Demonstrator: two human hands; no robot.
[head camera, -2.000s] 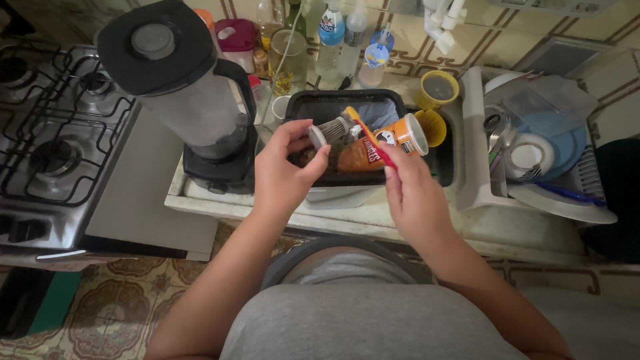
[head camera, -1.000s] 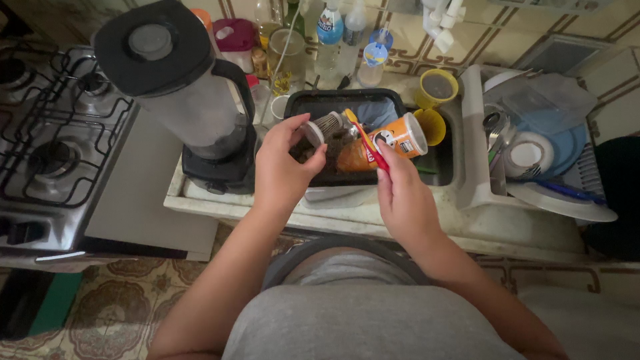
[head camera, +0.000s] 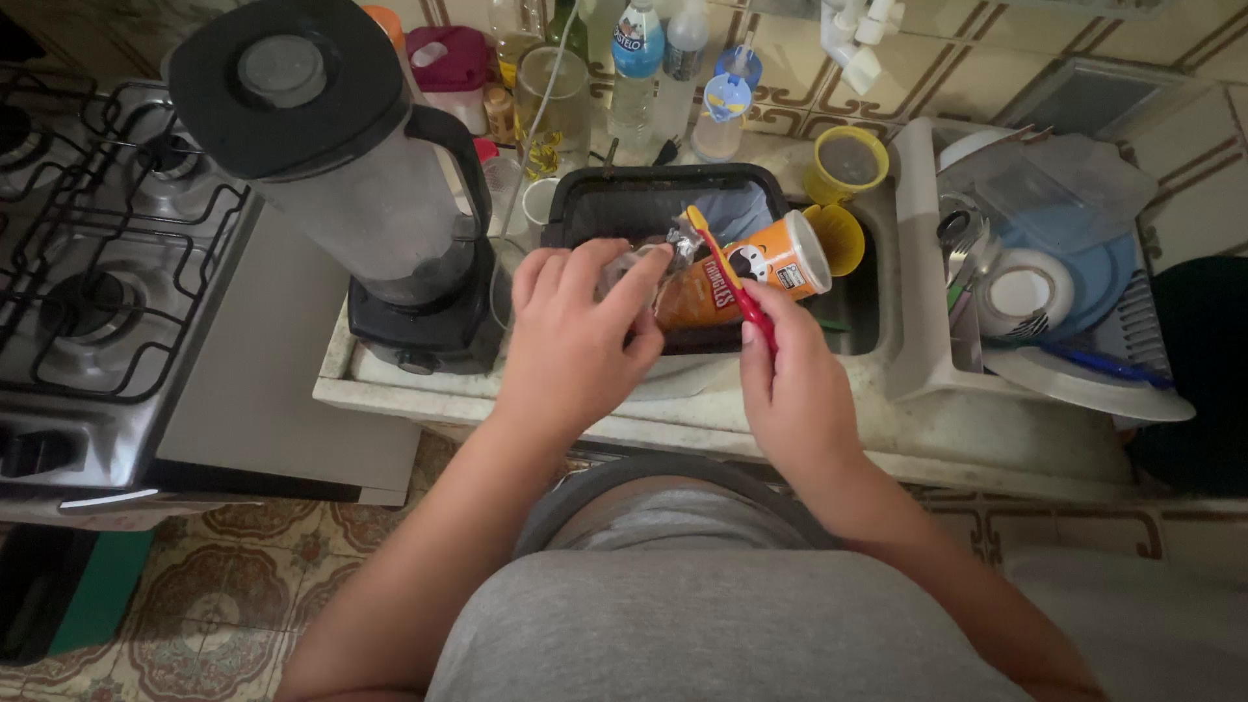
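My right hand (head camera: 795, 375) grips the red handle of a toothbrush (head camera: 726, 273), its yellow head end pointing up and left. Over the near left part of a black plastic bin (head camera: 673, 177) is my left hand (head camera: 585, 327), fingers curled round a small clear item (head camera: 629, 273) that is mostly hidden. An orange Pringles can (head camera: 770, 263) lies tilted in the bin behind the toothbrush, beside crumpled foil (head camera: 684, 237) and a bag lining.
A blender (head camera: 419, 292) stands left, beside the gas stove (head camera: 117, 253). Bottles (head camera: 636, 68) line the tiled wall. Yellow cups (head camera: 846, 161) sit by the sink (head camera: 868, 312); a dish rack (head camera: 912, 263) with plates and cutlery is on the right.
My left hand has turned so that its back faces up, over the clear ribbed item it held upright between thumb and fingers. My right hand keeps the toothbrush.
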